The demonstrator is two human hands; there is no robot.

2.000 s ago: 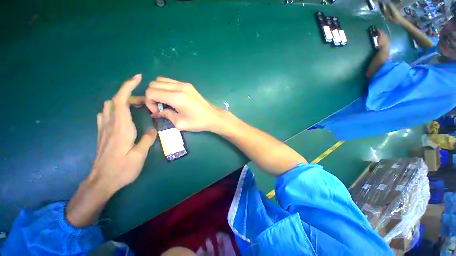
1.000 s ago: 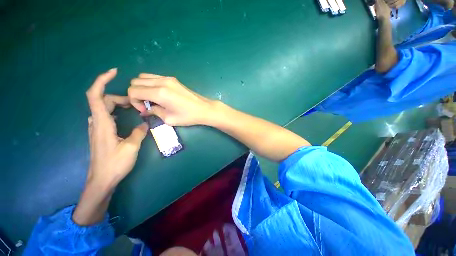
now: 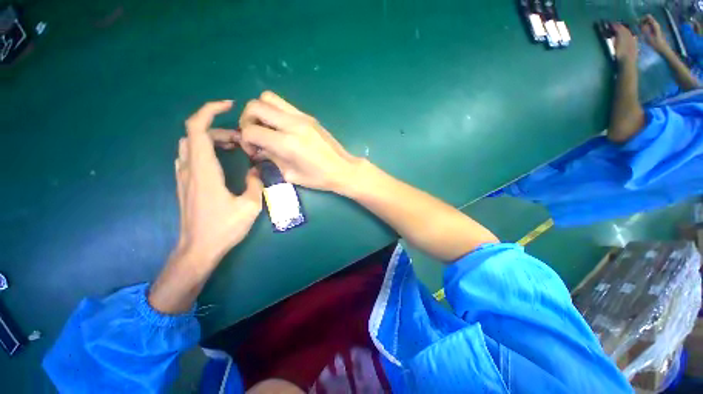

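A part-built phone lies on the green mat in front of me, its white patch showing on the lower half and its dark upper end partly under my fingers. My right hand is over the upper end, fingertips pinched together; what they pinch is too small and hidden to tell. My left hand is at the phone's left side, its thumb touching the edge near the upper end, its index finger raised and another fingertip meeting my right fingertips.
Grouped phones lie at the upper right. A neighbouring worker's hand is on another phone. Dark phones are cut off at the left edge and upper left corner. Plastic-wrapped cartons stand at the lower right, beyond the bench edge.
The camera view has shifted, bringing dark phones in at the left. Both hands stay around the phone's upper end. My right fingertips no longer show the small pale piece seen before.
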